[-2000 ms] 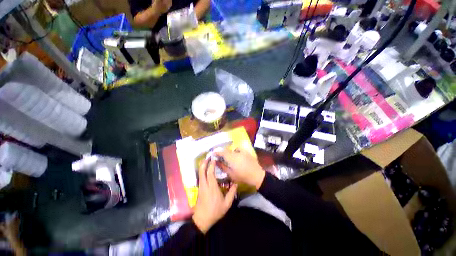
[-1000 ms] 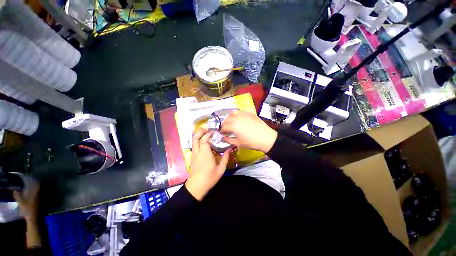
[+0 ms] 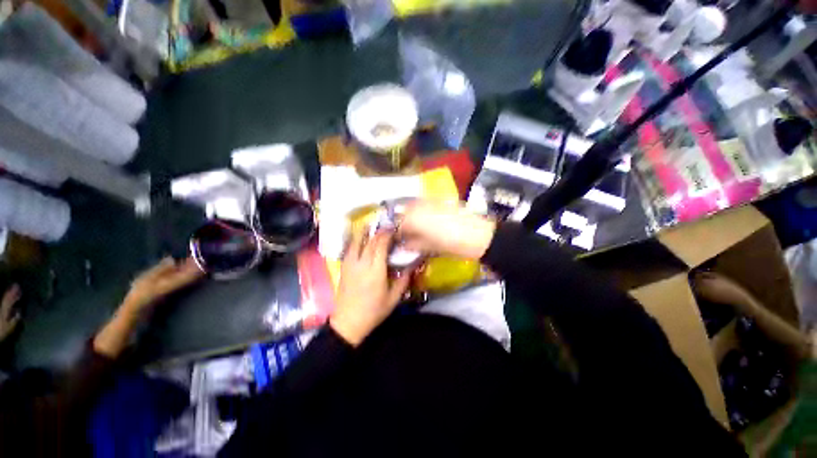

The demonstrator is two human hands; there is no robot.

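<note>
A white camera housing with its mounting arm (image 3: 381, 189) lies on the yellow jig (image 3: 451, 274) in front of me. My left hand (image 3: 363, 284) rests on the round part of the housing from the left, fingers around its rim. My right hand (image 3: 441, 229) is at the same round part from the right, fingertips bent down into it. The view is blurred, and my fingers hide the inside of the round part and anything small between the fingertips.
An open tin of white paste (image 3: 382, 116) stands behind the jig. Two camera units (image 3: 226, 247) sit at left, another person's hand (image 3: 164, 279) touching one. Two screw feeders (image 3: 521, 148) stand at right. Another person's arm (image 3: 752, 309) reaches into the carton (image 3: 670, 306). A black screwdriver (image 3: 573, 185) hangs at right.
Another person's hand has come in at left, and two camera units now stand beside the jig where one stood further left. An arm has entered the carton. My hands stay at the housing.
</note>
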